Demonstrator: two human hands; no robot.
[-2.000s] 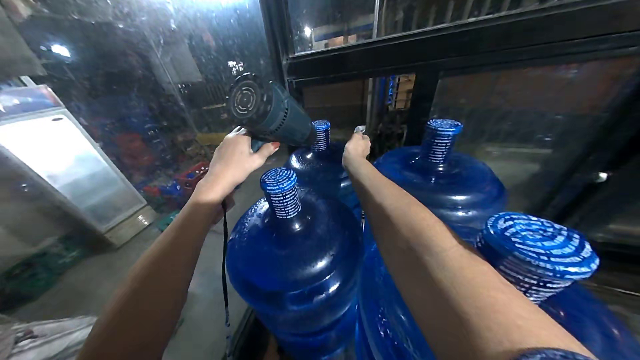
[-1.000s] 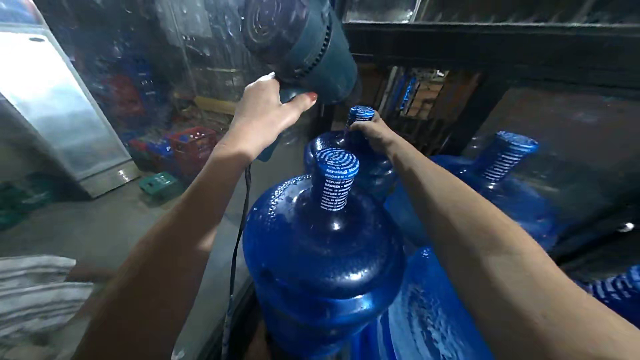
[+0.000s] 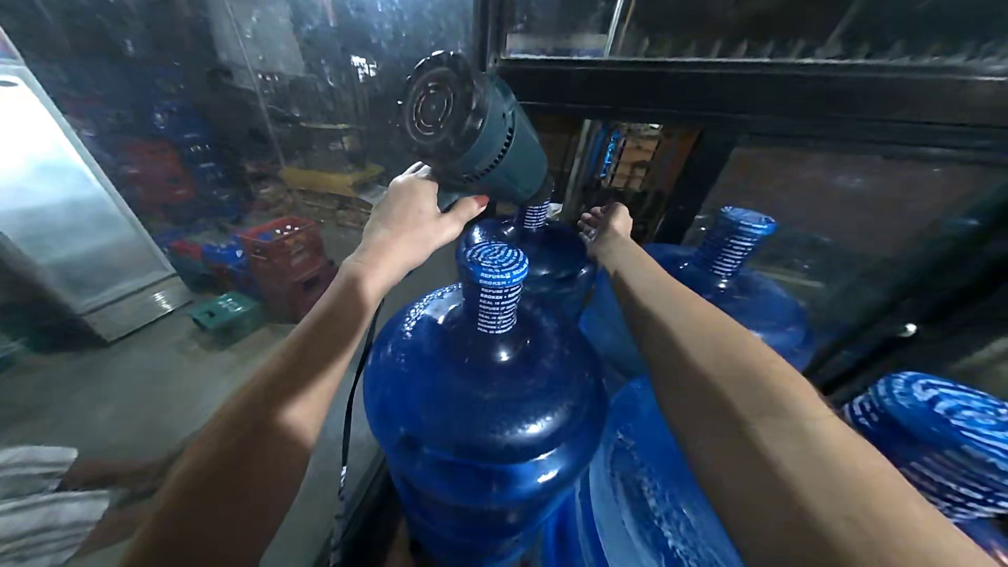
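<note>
My left hand [image 3: 421,213] grips the handle of a teal and black heat gun [image 3: 480,134], whose front end points down at the neck of the far blue water jug [image 3: 528,252]. That jug's neck bears a printed shrink seal [image 3: 535,214], partly hidden by the gun. Just right of the neck, my right hand [image 3: 608,224] has its fingers loosely curled, with nothing seen in it. A nearer blue jug [image 3: 488,402] stands below my hands, its neck in a blue and white seal [image 3: 494,287]. Another sealed jug [image 3: 728,291] stands beyond my right forearm.
A large sealed cap [image 3: 937,433] is close at lower right. The gun's cord [image 3: 350,425] hangs left of the near jug. Red crates [image 3: 287,260], a green crate [image 3: 228,315] and a glass-door cooler [image 3: 71,197] stand at left. A person's striped garment [image 3: 47,496] shows at lower left.
My right hand was touching the far jug's capped neck one second ago and is now off it, to the right. The gun's front end has come down over that neck.
</note>
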